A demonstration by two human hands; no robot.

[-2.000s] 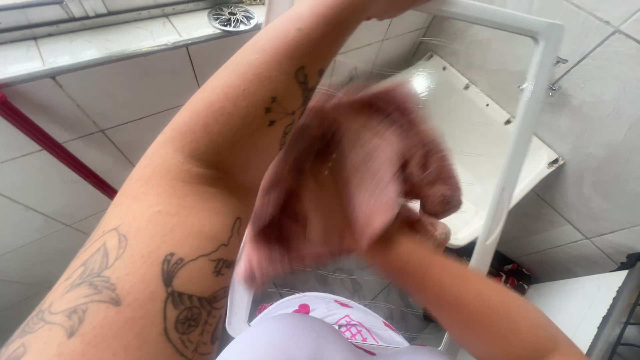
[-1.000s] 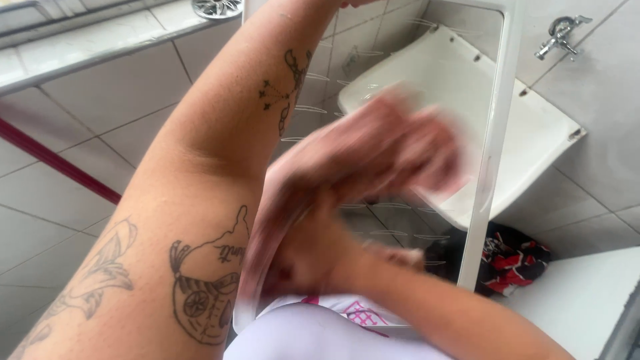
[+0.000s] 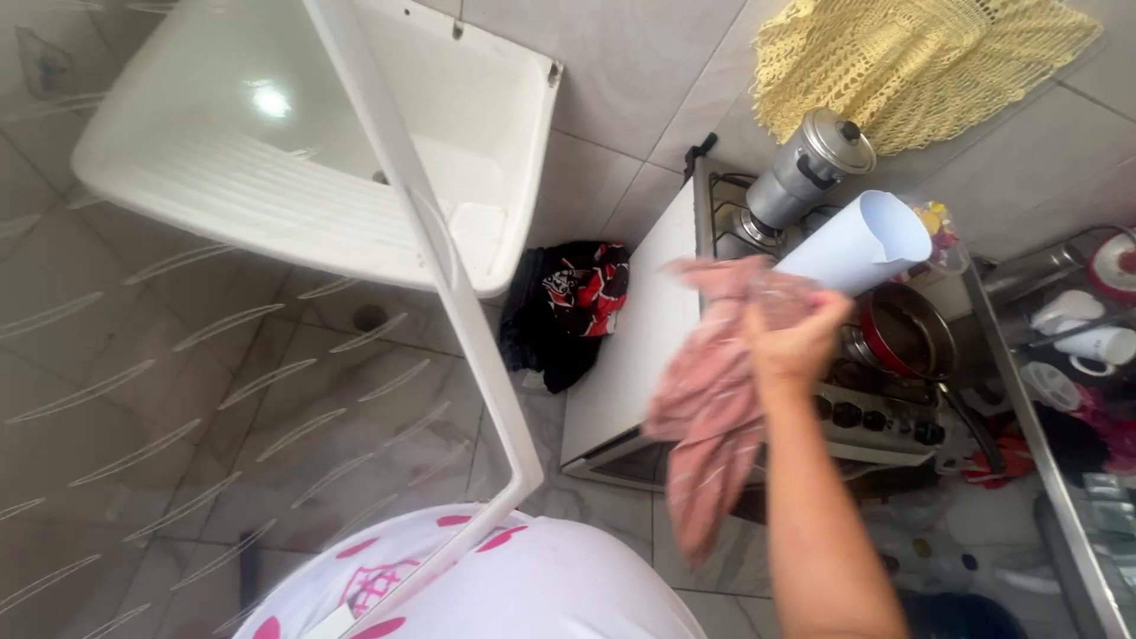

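Note:
My right hand grips a damp-looking dusty-pink cloth, whose folds hang down beside the stove. Just beyond my fingers a pale blue plastic jug lies tilted over the stove; whether my hand touches it I cannot tell. At the left a clear patterned panel in a white frame reaches down to my white shirt with pink marks. My left hand is out of view.
Beyond the panel is a white washing sink. Dark and red clothing lies on the tiled floor by the stove. On the stove stand a metal pot and a red pan. A metal rack with cups is at the right.
The view has swung right to the stove. My left arm, in front of the panel earlier, has gone out of view. My right hand, with the pink cloth, has moved from the panel to the stove.

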